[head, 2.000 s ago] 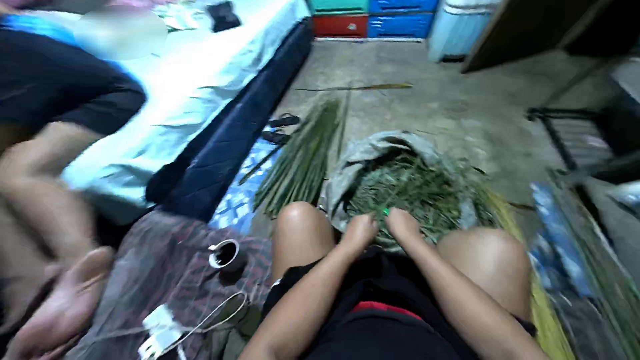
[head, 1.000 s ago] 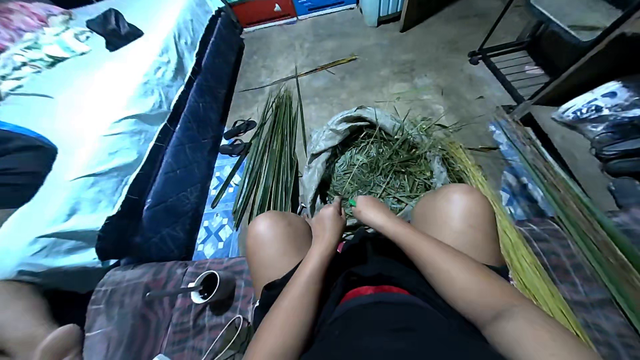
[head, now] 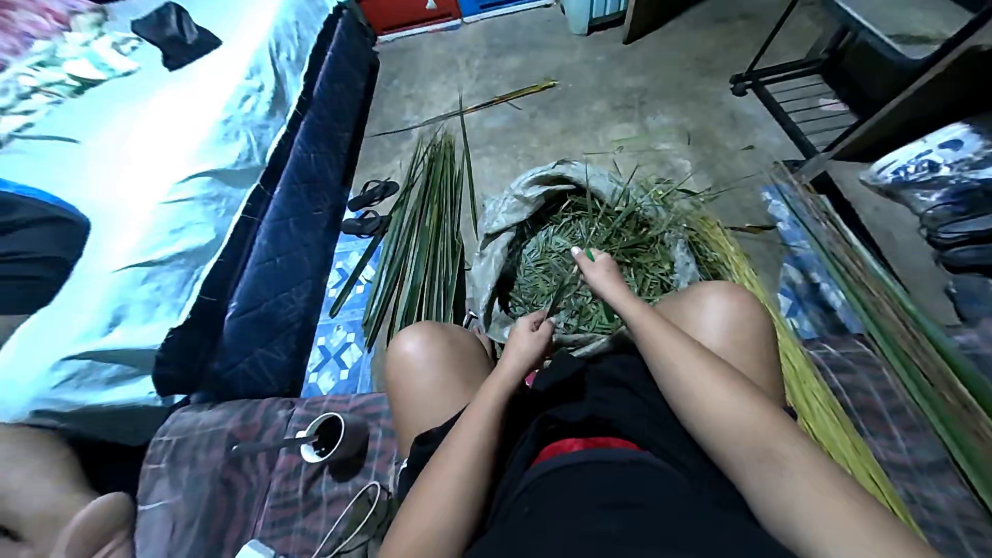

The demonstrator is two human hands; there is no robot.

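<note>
My left hand (head: 530, 339) is closed around the lower end of a dark, narrow leaf strip (head: 559, 296) between my knees. Up and to the right of it, my right hand (head: 599, 273) grips a small green object (head: 590, 254), too small to name, with the leaf strip passing beside its fingers. Beneath both hands stands an open sack (head: 496, 226) with its rim rolled down, filled with shredded green leaf pieces (head: 542, 252). Long green palm leaves (head: 422, 248) lie in a bundle left of the sack. A yellowish bundle of thin strips (head: 806, 380) runs past my right knee.
A cup with a spoon (head: 324, 438) and a white cable (head: 353, 519) are on the plaid cloth at left. Another person's bare foot (head: 105, 527) is at lower left, near a mattress (head: 263, 256). Sandals (head: 370, 209), long leaf stalks (head: 876, 287) and a metal rack (head: 798, 101) stand around.
My hands, close together a second ago, are now apart, the right one farther forward over the sack and the left nearer my lap. The view has shifted since two seconds ago.
</note>
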